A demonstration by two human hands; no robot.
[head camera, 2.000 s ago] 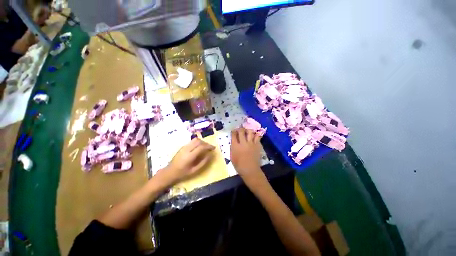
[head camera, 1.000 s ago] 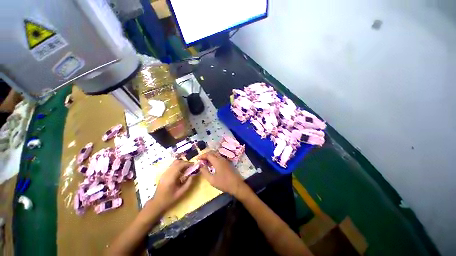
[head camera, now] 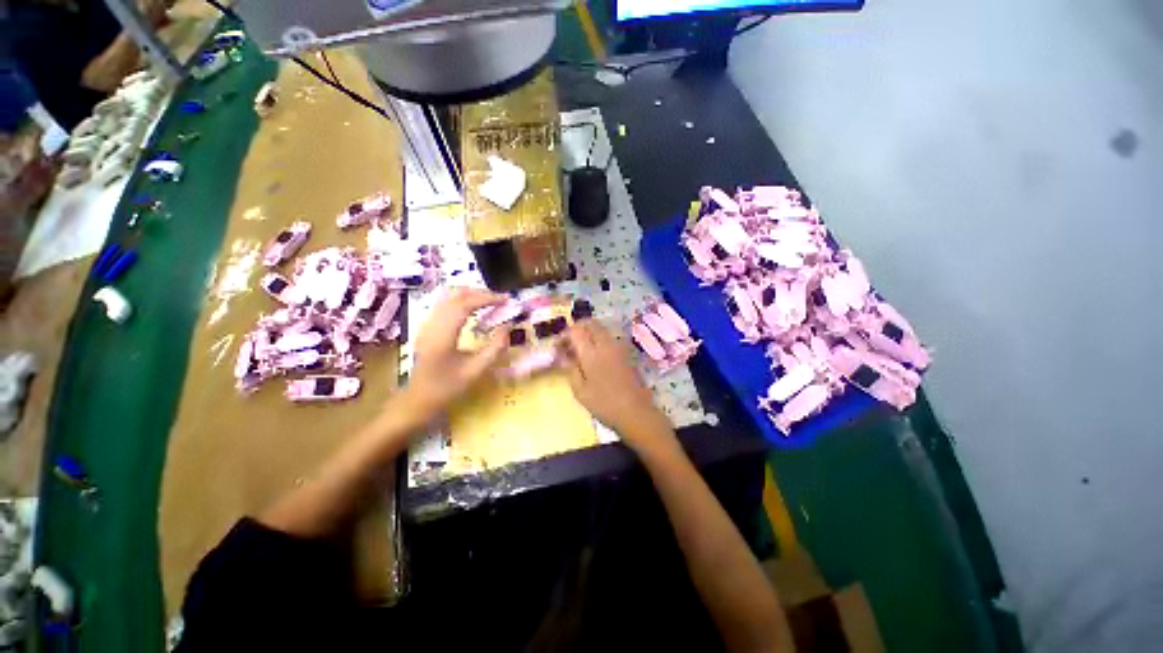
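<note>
My left hand [head camera: 449, 347] and my right hand [head camera: 607, 373] are at the back of the yellow pad [head camera: 523, 427]. A pink device unit [head camera: 533, 362], blurred, lies between their fingertips, in front of the black locating blocks [head camera: 550, 328]. Both hands touch it. Another pink unit [head camera: 513, 310] lies behind the blocks, below the taped box, with my left fingers next to it. A few pink units [head camera: 665, 334] lie side by side on the perforated plate [head camera: 621, 274], right of my right hand. The fingertips are partly blurred.
A blue tray [head camera: 677, 274] heaped with pink units stands right. More pink units [head camera: 319, 300] lie on brown sheet at left. The taped box [head camera: 517, 153], mouse [head camera: 588, 197] and overhead marking head [head camera: 446, 51] are behind the pad. A green conveyor [head camera: 128, 319] runs far left.
The view swung away and back. One second ago both hands held a pink unit over the pad; now they are at the blocks with it. More units lie on the plate at right than two seconds ago.
</note>
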